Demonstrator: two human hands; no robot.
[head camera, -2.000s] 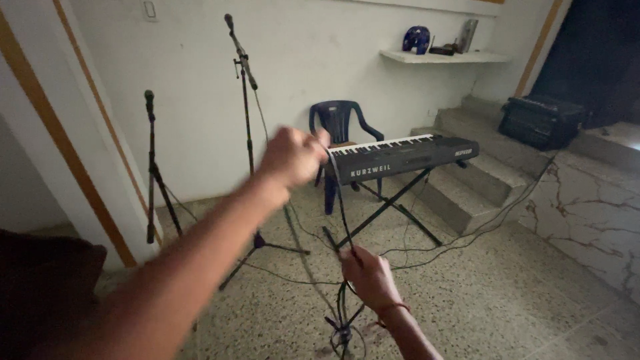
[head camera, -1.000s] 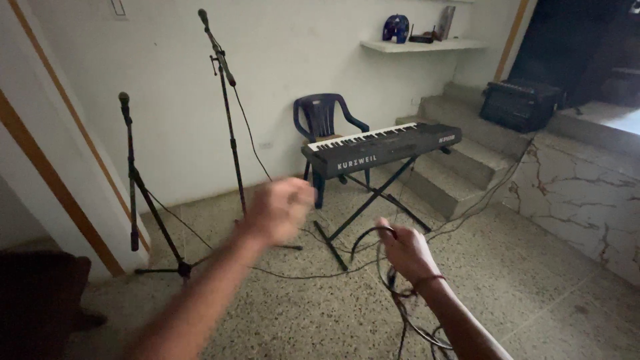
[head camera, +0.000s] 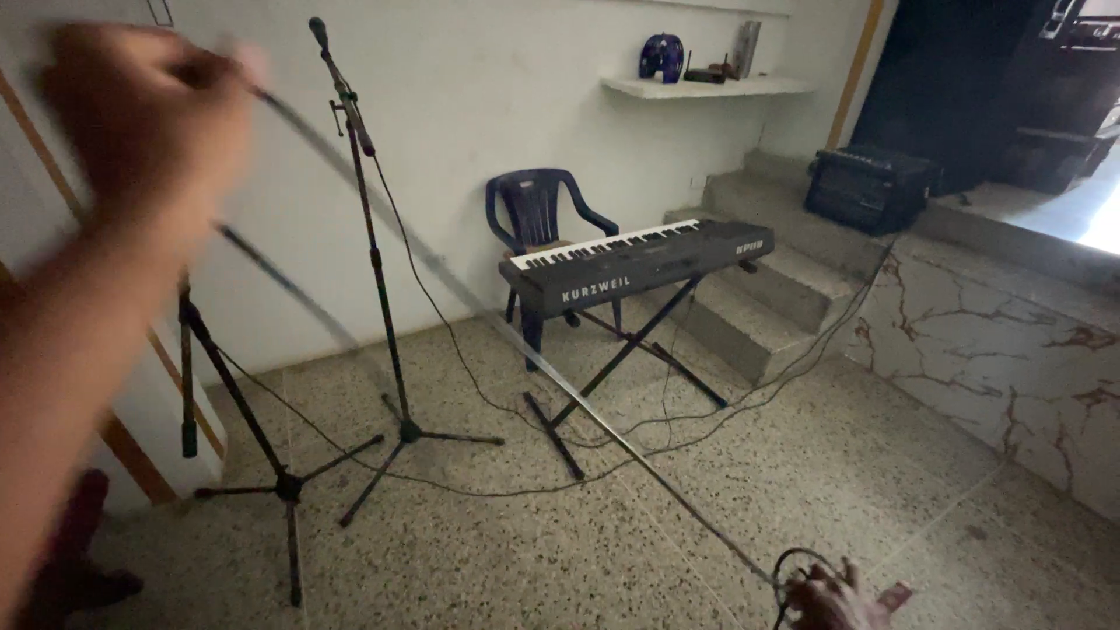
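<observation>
A dark cable (head camera: 674, 490) is stretched taut and diagonal across the view between my two hands. My left hand (head camera: 149, 114), raised at the upper left and blurred, is closed on one end of it. Low at the right, my right hand (head camera: 836, 595) holds the cable where it bends into a loop, its fingers partly spread and the lower part cut off by the frame edge. Behind the cable, a black Kurzweil keyboard (head camera: 639, 267) rests on an X-shaped stand (head camera: 626, 350). A microphone stand (head camera: 376, 262) with a microphone (head camera: 318, 33) rises right of my left hand.
A second tripod stand (head camera: 236, 394) is partly hidden by my left forearm. Cables (head camera: 525, 492) run over the speckled floor. A dark blue plastic chair (head camera: 534, 210) is behind the keyboard; concrete steps (head camera: 752, 324) and a black amplifier (head camera: 871, 188) are at right, a white shelf (head camera: 709, 87) above.
My left hand has swung up and to the left, drawing the cable out long. My right hand has moved lower and to the right in view.
</observation>
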